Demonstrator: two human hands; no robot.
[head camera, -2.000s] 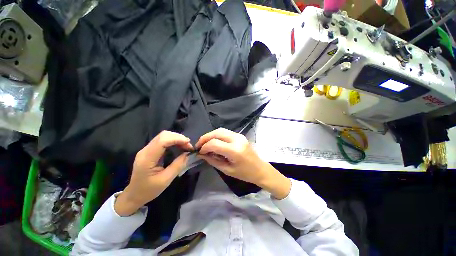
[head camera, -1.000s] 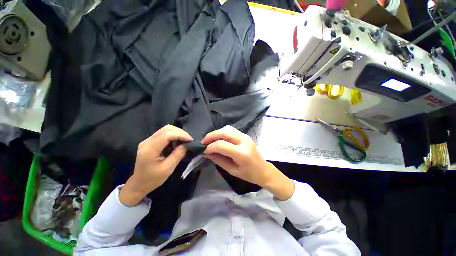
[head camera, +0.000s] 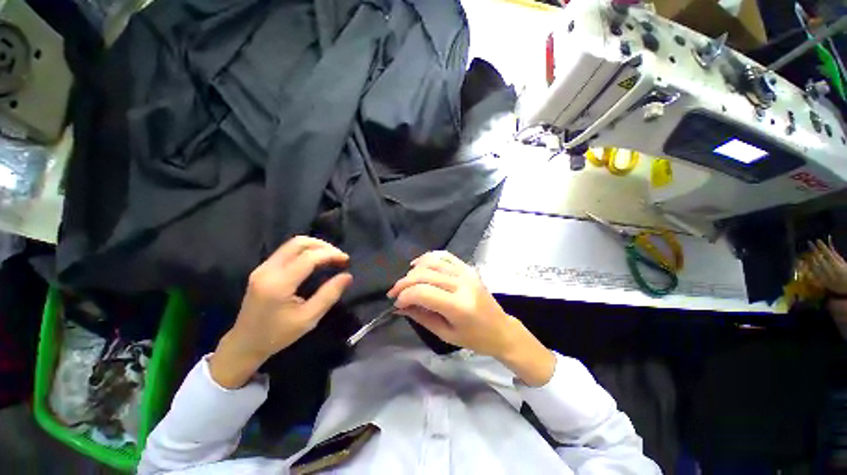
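Observation:
A heap of dark grey-black cloth (head camera: 223, 158) lies in front of me and down over my lap. My left hand (head camera: 290, 295) is over its near part, thumb and fingertips apart, with no cloth visibly gripped. My right hand (head camera: 448, 299), just right of it, has fingertips closed on the cloth's near edge. A narrow pale grey strip (head camera: 371, 327) sticks out below those fingertips towards the lower left; whether it is a folded edge or a separate piece I cannot tell.
White sewing machine (head camera: 687, 102), upper right, with lit display. Green-and-yellow-handled scissors (head camera: 652, 263) lie on the white table (head camera: 557, 243); yellow loops (head camera: 613, 160) show behind the needle area. Green bin (head camera: 158, 371), lower left. Another person's hand (head camera: 825, 269) is at the far right.
My left fingertips have come off the cloth edge and opened; the hands are a little farther apart. The pale strip looks narrower. Another person's hand has appeared at the far right.

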